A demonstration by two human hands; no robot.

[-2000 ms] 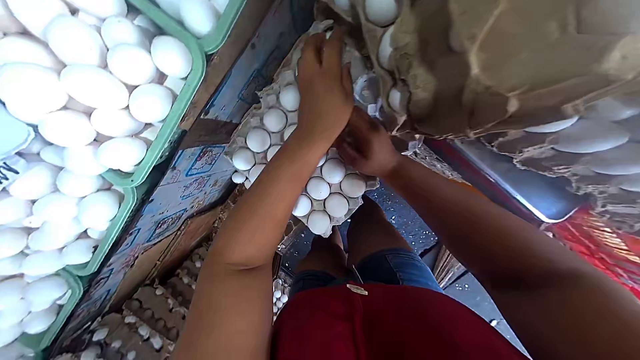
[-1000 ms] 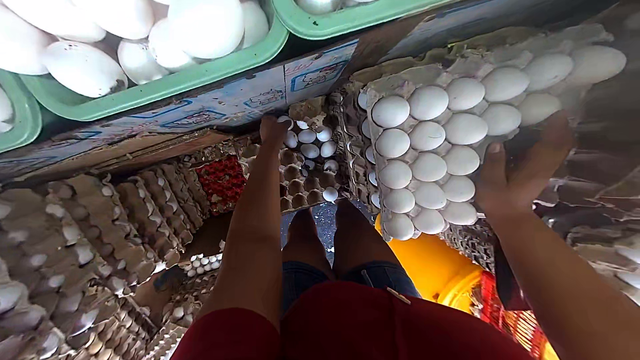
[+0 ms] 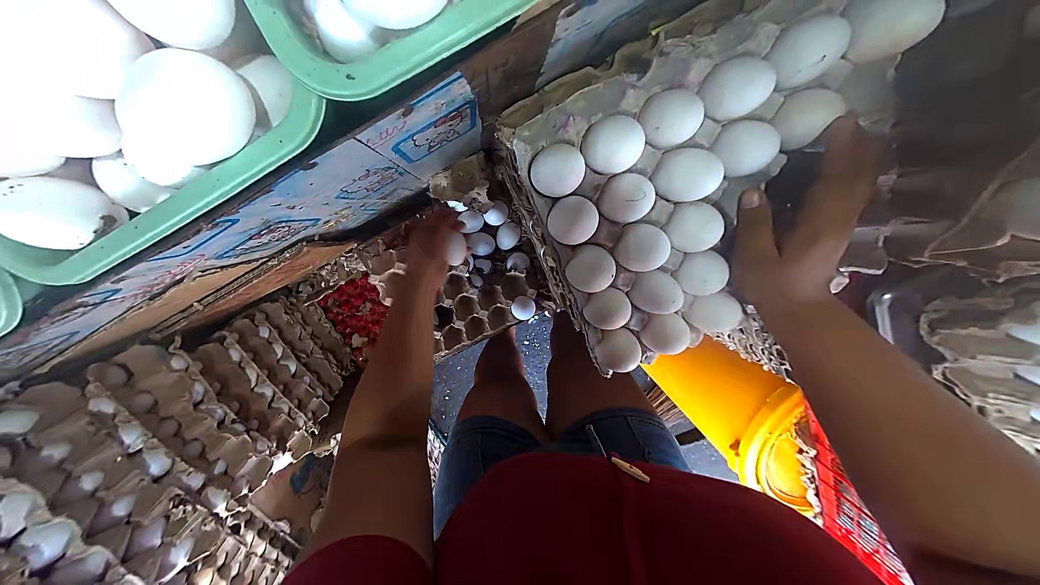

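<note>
My left hand [image 3: 435,236] is over a lower cardboard egg tray [image 3: 475,313] with several white eggs in it and many bare cups. An egg [image 3: 455,249] shows at its fingers; the hand is partly in shadow, and whether it grips the egg is hard to tell. To the right, higher up, a stack of cardboard egg trays [image 3: 532,211] carries white eggs [image 3: 642,248] on top, with part of the near right side bare of eggs. Beside that right side is my right hand [image 3: 800,236], its fingers and thumb apart, slightly blurred, with nothing seen in it.
Green plastic trays [image 3: 305,138] of large white eggs stand on a ledge with printed covering [image 3: 349,187] at upper left. Stacked egg cartons [image 3: 203,422] fill the lower left. A yellow plastic container [image 3: 723,406] and a red crate [image 3: 845,504] are at lower right; more egg trays [image 3: 975,349] lie far right.
Two seconds ago both hands were together at a tray of eggs; now they are apart, left at the lower tray, right beside the stack. The view has swung considerably.
</note>
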